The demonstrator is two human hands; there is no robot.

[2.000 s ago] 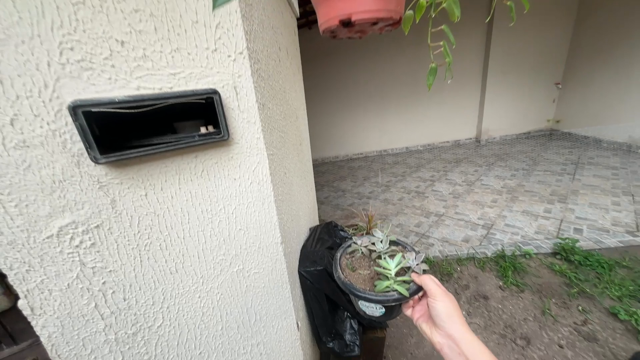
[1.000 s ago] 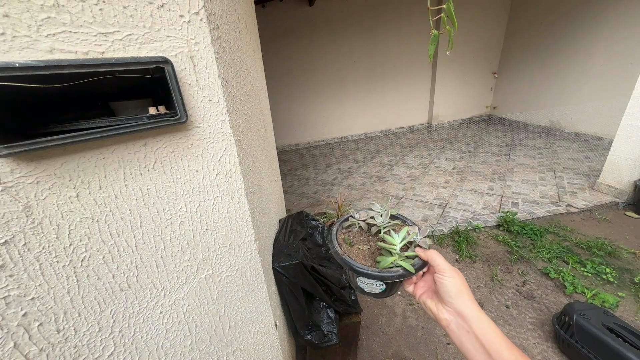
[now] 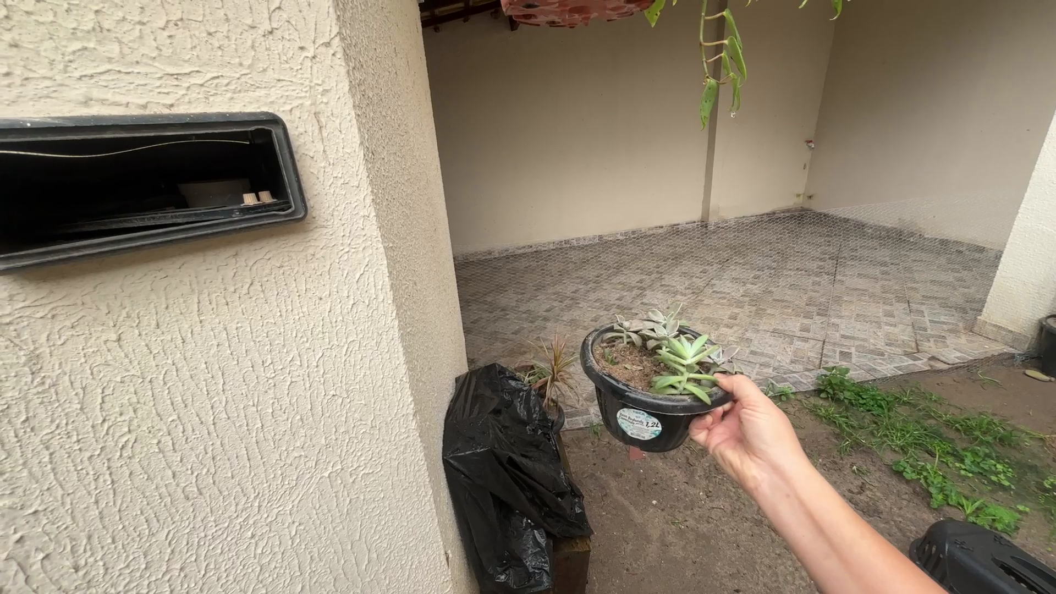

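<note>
My right hand [image 3: 747,429] grips the right rim of a round black plastic flowerpot [image 3: 652,417], thumb on top and fingers below. The pot is held in the air above bare soil. Dark soil fills it, with a green succulent [image 3: 685,363] at its right side and greyish succulents [image 3: 652,326] at the back. A round label with writing is on its front. Left of the pot, a black plastic bag [image 3: 507,470] lies draped over a wooden support against the wall. A spiky reddish plant [image 3: 554,371] stands behind the bag. My left hand is out of view.
A textured cream wall [image 3: 223,396] with a recessed black box [image 3: 285,198] fills the left. Wire netting crosses before the tiled floor [image 3: 742,272]. A red hanging pot [image 3: 577,10] with trailing leaves is overhead. A black plastic object [image 3: 982,561] lies at lower right, below green weeds [image 3: 949,437].
The flowerpot, still in my right hand, has moved away from beside the black bag and now hangs further right of it. The view has shifted.
</note>
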